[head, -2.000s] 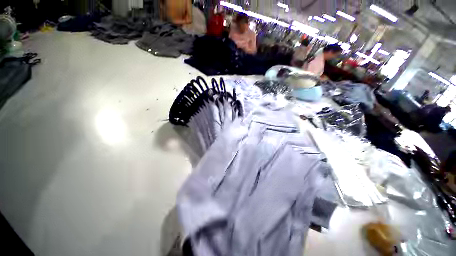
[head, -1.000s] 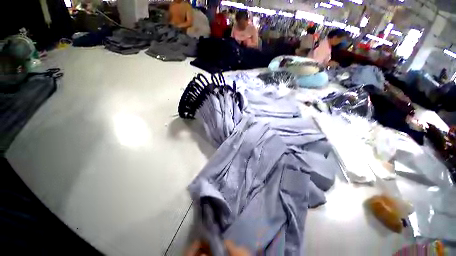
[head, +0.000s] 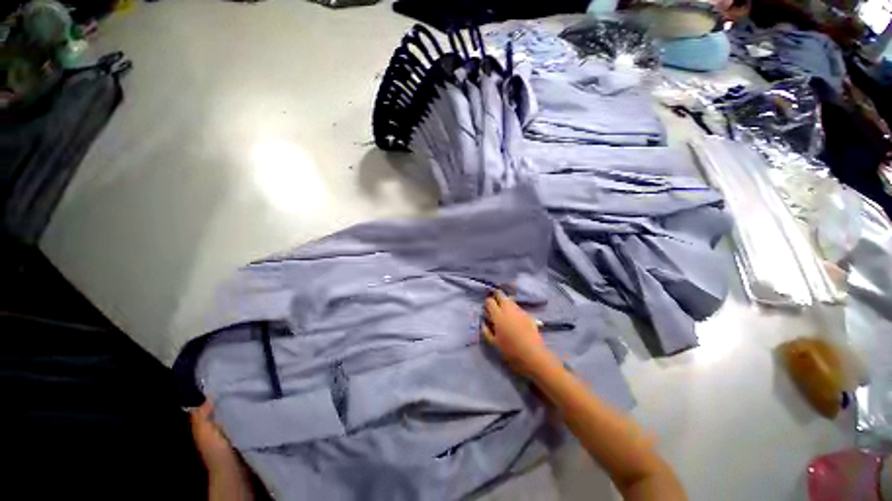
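A light blue-grey shirt [head: 372, 323] lies spread on the table in front of me, collar end at the left, with a dark edge there. My left hand [head: 210, 440] is at the bottom left, its fingers at the shirt's collar end; part of it is cut off or under the cloth. My right hand [head: 511, 328] rests on the shirt's front, fingers bent onto the cloth. A slim dark stick [head: 557, 326] pokes out of it to the right.
A pile of similar shirts [head: 626, 186] with black hangers [head: 416, 88] lies beyond. White flat strips [head: 763, 230], clear plastic bags [head: 878, 323], an orange-brown lump [head: 814, 374] and a pink object [head: 846, 477] are at the right. Dark cloth [head: 59, 137] is at the left.
The shirt has come off the near side of the pile and now lies spread out across the table. Both my hands have come into clear view on it. The view has tipped down.
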